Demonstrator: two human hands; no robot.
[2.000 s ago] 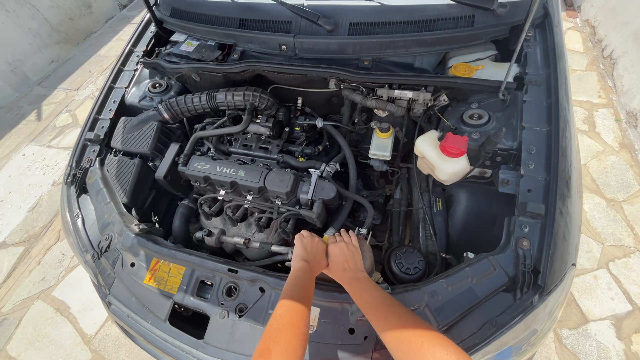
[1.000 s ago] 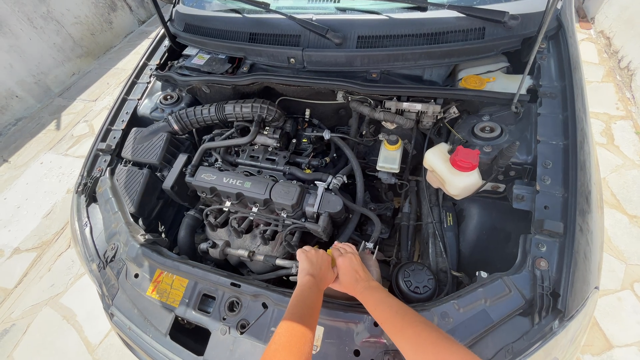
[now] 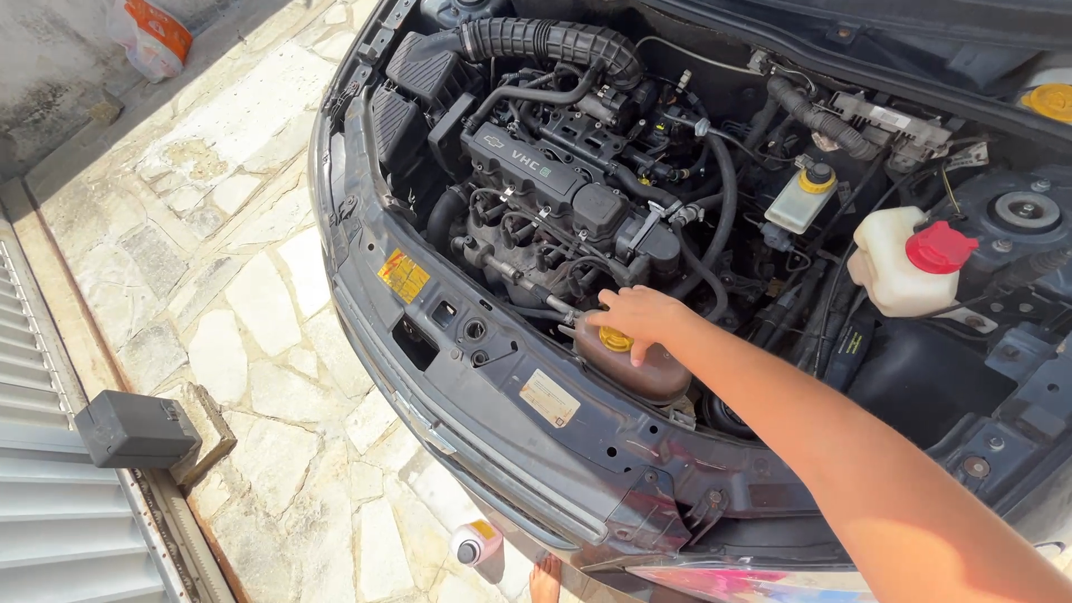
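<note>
My right hand (image 3: 641, 322) reaches in from the lower right over the brownish coolant expansion tank (image 3: 645, 368) at the front of the engine bay. Its fingers are spread around the tank's yellow cap (image 3: 615, 338), which sits on the filler neck; whether they press on it is hard to tell. Behind the tank lies the engine with its black cover (image 3: 536, 167). A white reservoir with a red cap (image 3: 940, 247) and a brake fluid reservoir (image 3: 800, 201) stand farther right. My left hand is out of view.
A pinkish bottle with a dark cap (image 3: 476, 543) stands on the stone paving (image 3: 293, 377) by the bumper, beside a bare foot (image 3: 544, 578). At the left are a grey gate motor box (image 3: 138, 429) and a metal gate (image 3: 50, 502). A plastic bag (image 3: 151, 38) lies by the wall.
Both hands were together at the tank; now only my right hand is there and the left has gone out of view. The view has swung left and closer.
</note>
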